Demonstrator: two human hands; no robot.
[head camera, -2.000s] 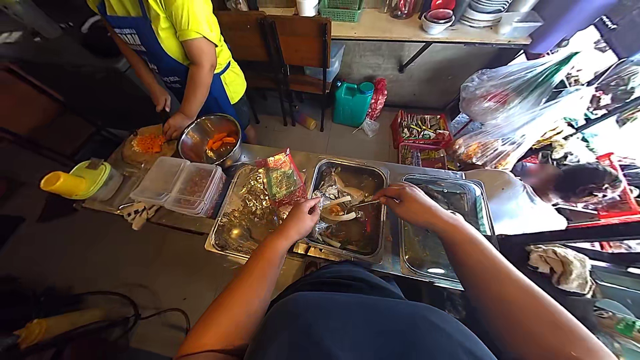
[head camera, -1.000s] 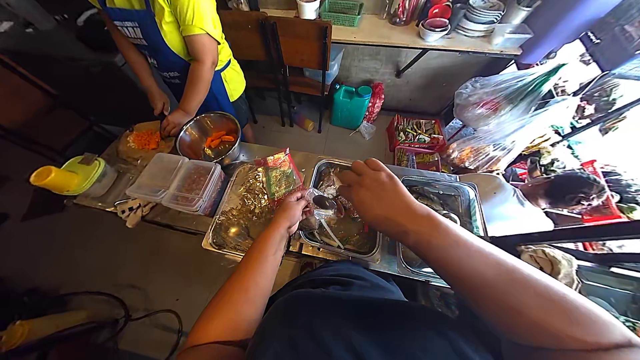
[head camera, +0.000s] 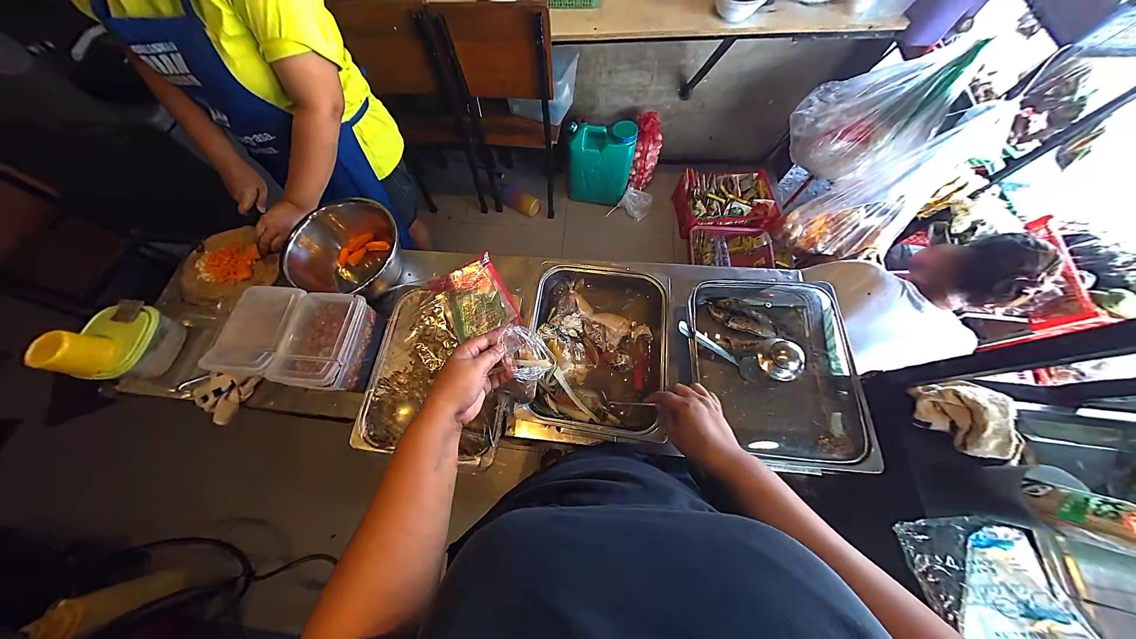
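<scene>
My left hand (head camera: 470, 374) holds a clear plastic bag (head camera: 528, 355) with some food in it, above the left rim of the middle metal food tray (head camera: 666, 355). Pieces of fish (head camera: 577, 337) and broth lie in that tray. In my right hand (head camera: 697, 419) is the handle of a metal utensil, whose far end dips low into the tray and is hard to make out. To the right, a tray under a clear lid (head camera: 799, 408) with a round metal knob holds whole fish (head camera: 744, 316); a spoon (head camera: 710, 344) lies on it. A foil-strewn tray (head camera: 377, 417) stands at left, a red-edged plastic packet (head camera: 484, 297) over it.
Plastic containers (head camera: 324, 342), a steel bowl of carrots (head camera: 342, 248) and a board of chopped carrot (head camera: 226, 266) stand on the left counter. A co-worker in a blue apron (head camera: 213, 71) cuts there. Someone sits at right beneath hanging plastic bags (head camera: 879, 124). A green jug (head camera: 602, 164) stands on the floor.
My right hand has moved away from the bag to the lower right side of the middle tray. My left hand remains near the tray's left rim with the bag.
</scene>
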